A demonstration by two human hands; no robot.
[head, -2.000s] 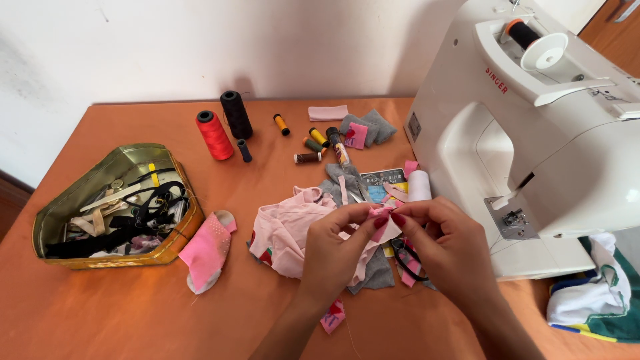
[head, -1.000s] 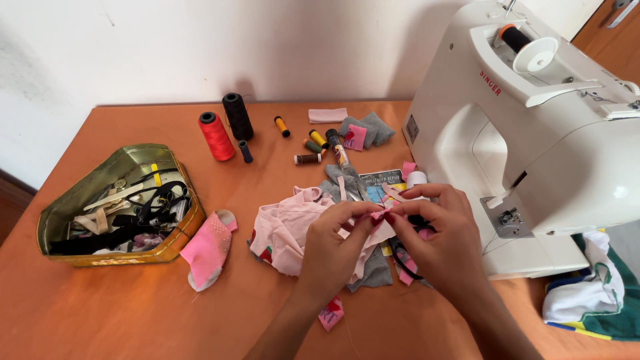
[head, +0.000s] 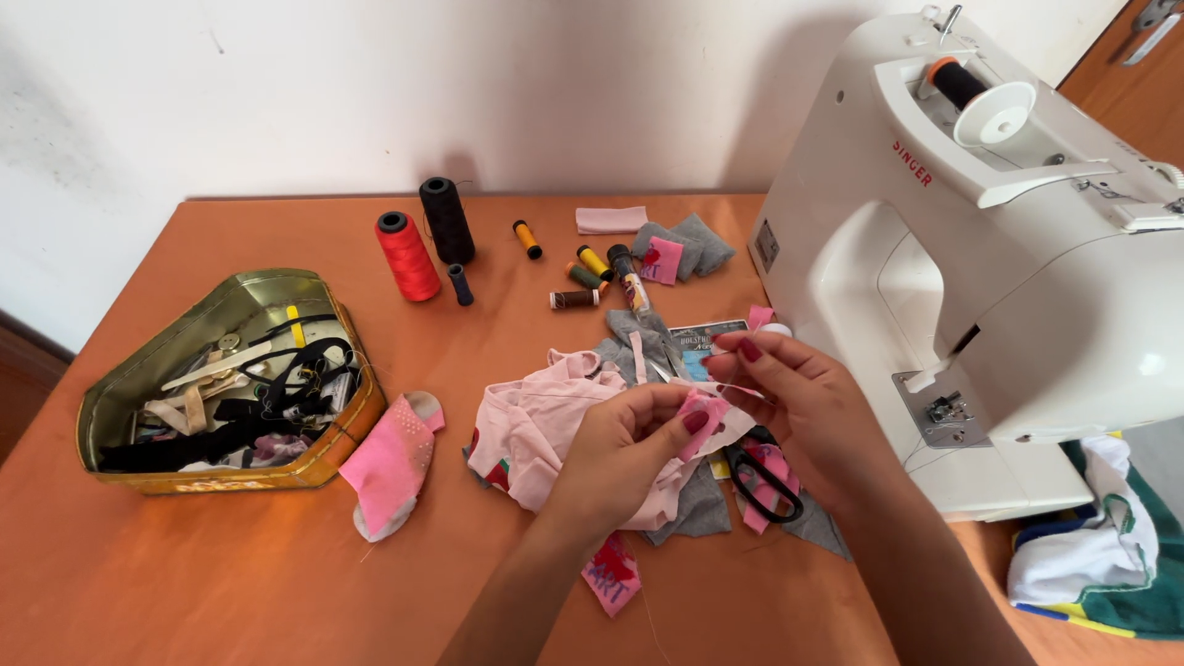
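Note:
My left hand (head: 629, 453) pinches a small pink fabric piece (head: 705, 424) between thumb and fingers, above the middle of the table. To its right my right hand (head: 800, 398) is raised with thumb and index fingertips close together; whether a needle or thread is between them is too small to tell. Under and beside the left hand lies a crumpled pale pink garment (head: 546, 416). Black-handled scissors (head: 763, 486) rest below the right hand on gray and pink scraps, their blades partly hidden. A pink scrap with printing (head: 612, 575) lies near my left wrist.
A white Singer sewing machine (head: 832, 185) stands at the right. On the left are a metal tin (head: 347, 444) of sewing odds and ends and a pink sock-like piece (head: 393, 467). Behind are a red thread cone (head: 407, 259), a black cone (head: 448, 222), several small spools and folded gray scraps (head: 701, 245).
My right hand has moved away from the pink piece in my left hand, where both hands' fingertips were together before. The left hand still holds the piece.

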